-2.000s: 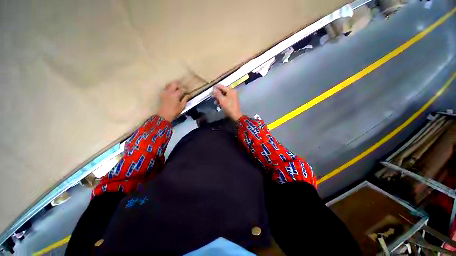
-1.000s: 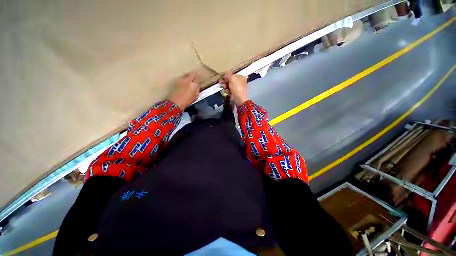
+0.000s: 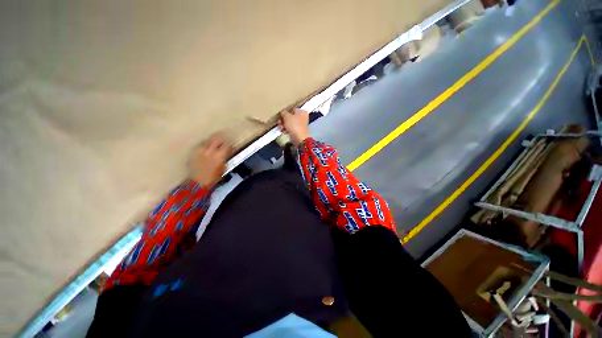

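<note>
The wide tan fabric ply lies over the table, with faint wrinkles at the left. Its edge runs diagonally along the pale table rail. My left hand is blurred and rests on the fabric near the edge; its fingers are hard to make out. My right hand pinches the fabric edge at the rail with its fingertips. A small dark line or fold shows in the fabric just left of my right hand.
Mixed remnant rolls stick out under the table rail. A grey aisle with yellow lines runs beside it. At the lower right stand grey metal frames holding tan fabric and a brown board with scraps.
My left hand has slid down and left along the edge, away from my right hand. The thin strip that stood out by my right hand now shows much shorter. The view has turned slightly.
</note>
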